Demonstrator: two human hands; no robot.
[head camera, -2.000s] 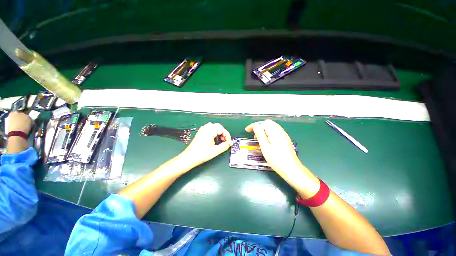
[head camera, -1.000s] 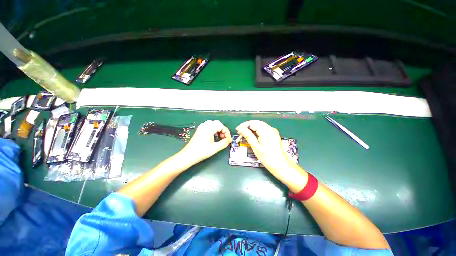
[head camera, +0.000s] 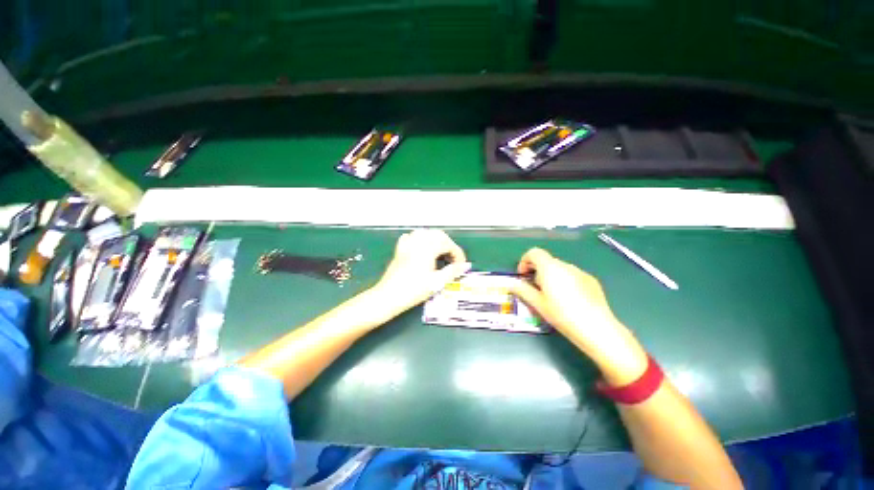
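An open phone body (head camera: 479, 304), silver-white with orange patches, lies flat on the dark-green mat between my hands. My left hand (head camera: 424, 263) is at its upper left corner, thumb and finger pinched. My right hand (head camera: 567, 292) is over its right end, fingertips pinched near the top edge. A thin dark line, seemingly a thin black cable, runs between both fingertips along the phone's top edge; its ends are hidden in the fingers. A dark bundle of cables (head camera: 309, 266) with gold-brown ends lies left of my left hand. A slim silver-white tool (head camera: 639, 261) lies to the right.
Open phones (head camera: 161, 278) lie on clear plastic bags at left, below a wrapped post (head camera: 81, 165). Beyond the white edge strip (head camera: 460, 208), the belt carries spaced phones (head camera: 370, 153) and a black slotted tray (head camera: 661, 153) with a phone on it. A blue sleeve shows at far left.
My right hand has moved right, away from my left hand, uncovering the phone's middle. The belt phones have shifted right relative to the bench. The neighbour's hand at far left has left the view.
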